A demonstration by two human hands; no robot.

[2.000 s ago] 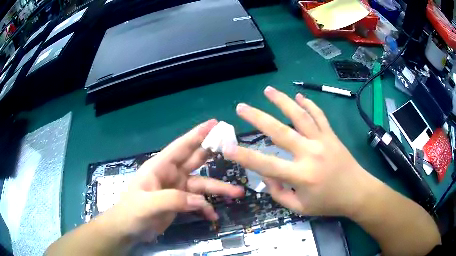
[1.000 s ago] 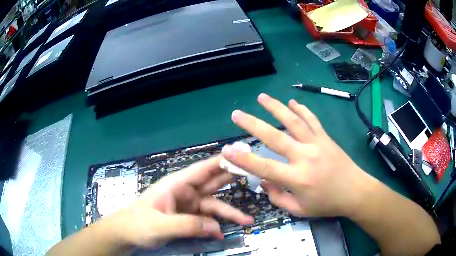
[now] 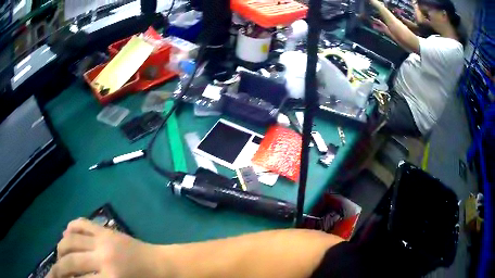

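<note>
The opened laptop base (image 3: 106, 216) shows only by one dark-edged corner and a thin strip at the lower left; the rest is cut off or covered. My right hand (image 3: 95, 252) lies over this part, back up, with its fingers bent and their tips hidden. Whether it holds anything cannot be told. My right forearm runs along the bottom edge of the view. My left hand is out of the picture. The white scrap is not visible.
A corded electric screwdriver (image 3: 233, 198) and a pen (image 3: 120, 158) lie beyond my forearm. Closed laptops (image 3: 24, 144) are at left. Behind are a red tray (image 3: 146, 73), a red bubble bag (image 3: 279, 153) and a dark upright pole (image 3: 309, 108). A person (image 3: 431, 81) sits at back right.
The view has swung to the right, so the laptop base and closed laptops now sit at the left edge. My left hand has left the picture. My right hand's spread fingers are now bent.
</note>
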